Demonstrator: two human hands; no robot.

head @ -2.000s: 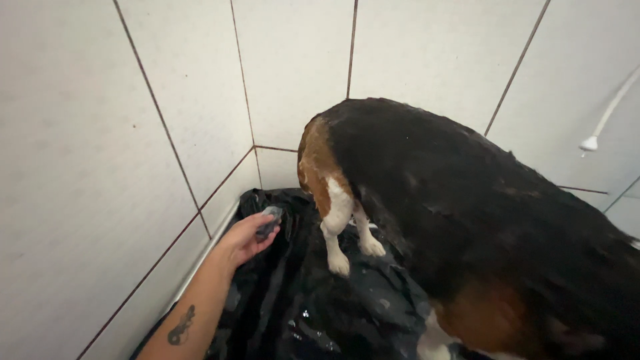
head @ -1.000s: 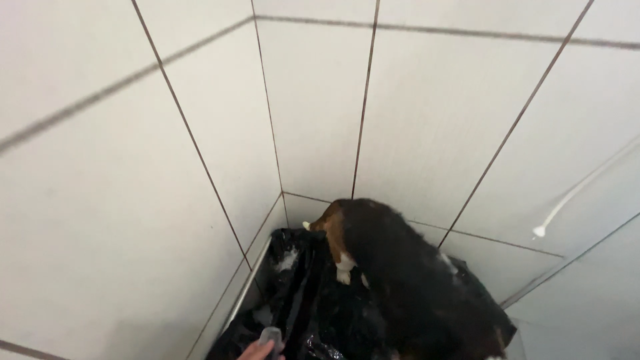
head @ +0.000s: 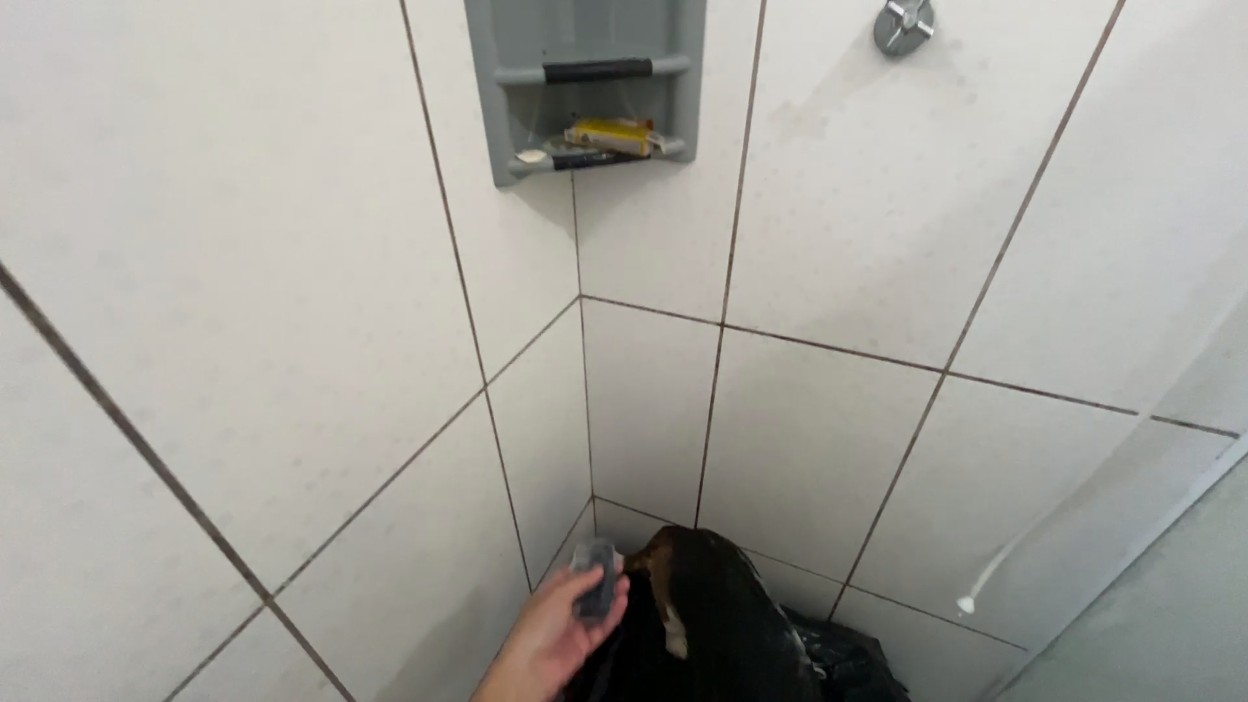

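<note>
My left hand [head: 565, 624] is at the bottom centre, its fingers and thumb closed around a small dark translucent object [head: 596, 582], whose kind I cannot tell. Just right of it stands a dog [head: 731, 624] with a dark back and a brown and white hind part, seen from above and cut off by the lower edge. Black plastic sheeting [head: 850, 658] shows at the dog's right side. My right hand is not in view.
White tiled walls [head: 829, 224] meet in a corner behind the dog. A grey corner shelf [head: 487, 97] holds a yellow box [head: 612, 136]. A metal tap handle [head: 905, 24] is at the upper right. A white hose or cord end [head: 965, 604] hangs at the right.
The view has tilted up, bringing the corner shelf and tap handle into sight. My left hand still holds the small object, now beside the dog's rear.
</note>
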